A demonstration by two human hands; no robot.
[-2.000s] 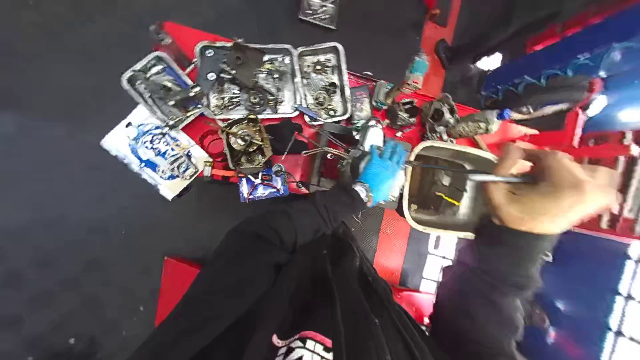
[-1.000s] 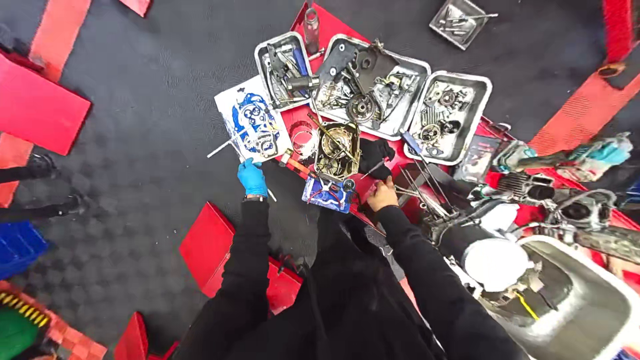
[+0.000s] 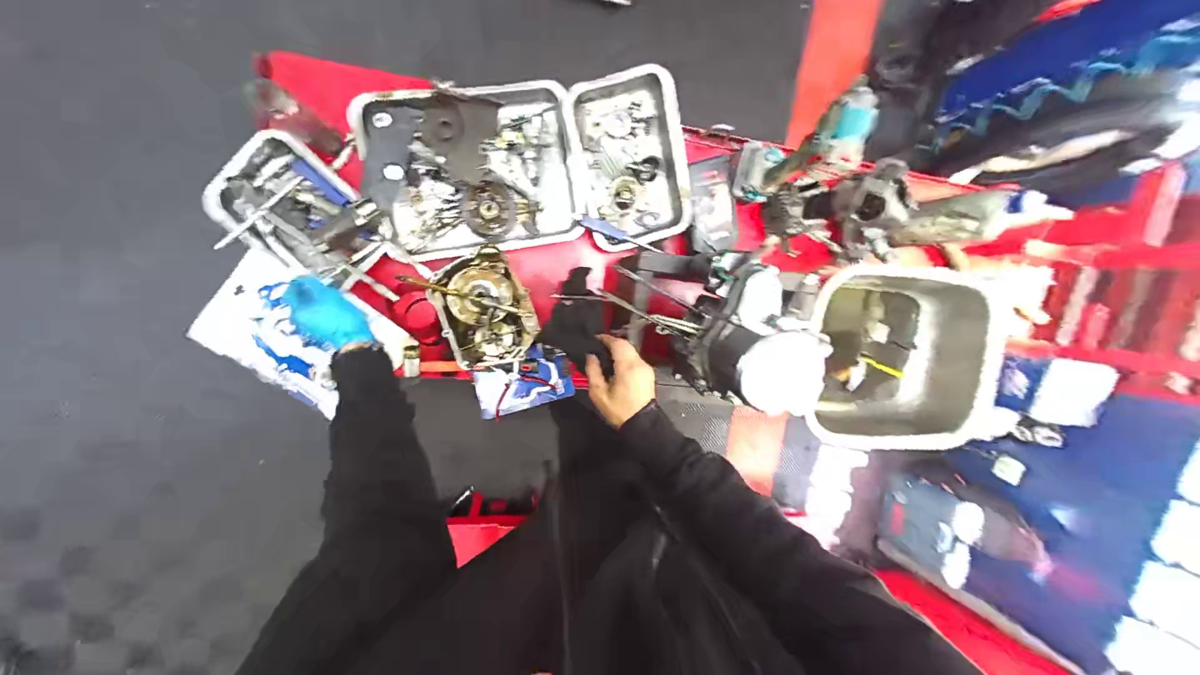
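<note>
My left hand [image 3: 323, 314], in a blue glove, is over a white sheet with blue gasket shapes [image 3: 272, 347]; whether it grips anything is blurred. My bare right hand [image 3: 621, 382] has its fingers on a black cloth or glove [image 3: 575, 323] at the bench's near edge, just right of an open metal engine casing [image 3: 485, 305]. A blue-and-white packet [image 3: 523, 384] lies below the casing. Thin metal rods [image 3: 637, 305] reach from the engine assembly [image 3: 741, 328] toward the black cloth.
Metal trays of engine parts [image 3: 469, 248] and a smaller tray of tools [image 3: 225, 178] line the far side of the red bench [image 3: 305, 89]. A deep metal basin [image 3: 994, 356] is at the right, with greasy engine parts [image 3: 872, 202] beyond it.
The view has swung widely. Two seconds ago my right hand held a long dark tool by the basin; now it is at the black cloth. My left hand has moved onto the white sheet.
</note>
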